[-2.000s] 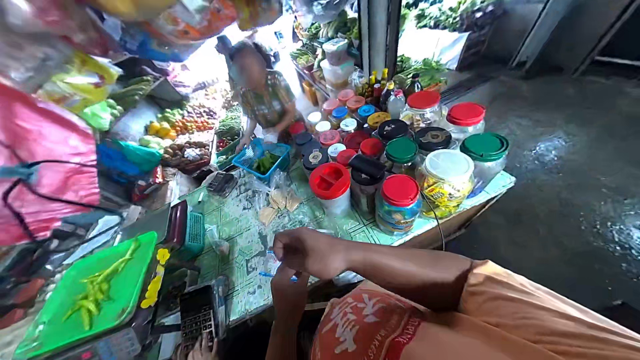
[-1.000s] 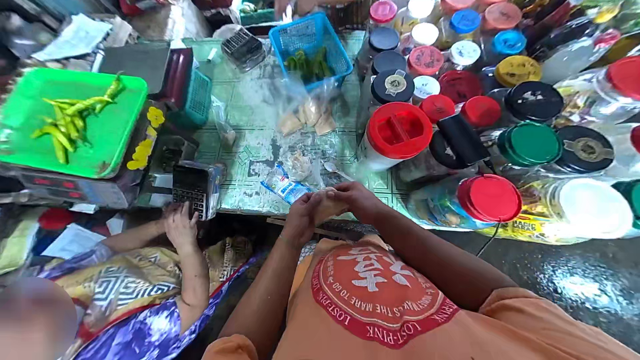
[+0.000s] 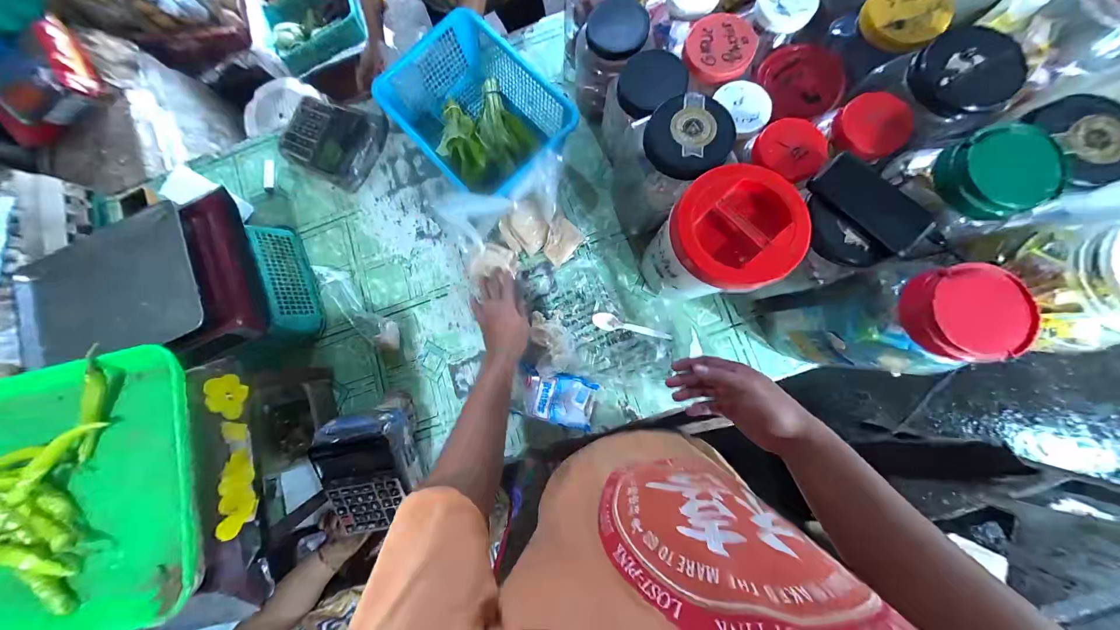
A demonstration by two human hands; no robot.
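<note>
My left hand [image 3: 501, 313] reaches over the green patterned tabletop, its fingertips on a small clear plastic bag with pale contents [image 3: 492, 261]. Several more small tan packets [image 3: 535, 229] lie just beyond it. My right hand [image 3: 731, 398] hovers at the near table edge, fingers apart, holding nothing. Between the hands are a white plastic spoon [image 3: 630, 326], a crumpled clear bag [image 3: 553, 341] and a blue-and-white plastic packet [image 3: 562, 400]. A blue plastic basket [image 3: 398, 87] with bundled green vegetables [image 3: 490, 131] stands beyond the packets.
Lidded jars crowd the right, including one with a red lid [image 3: 739, 227]; a black phone-like object [image 3: 871, 204] lies over them. At left are a green tray [image 3: 131, 490] of green chili peppers and a wrapped calculator [image 3: 363, 499] with another person's hand [image 3: 341, 542] beside it.
My hands, together near the table edge a second ago, are now apart. The left has reached forward to the small bags; the right is open. The view has shifted.
</note>
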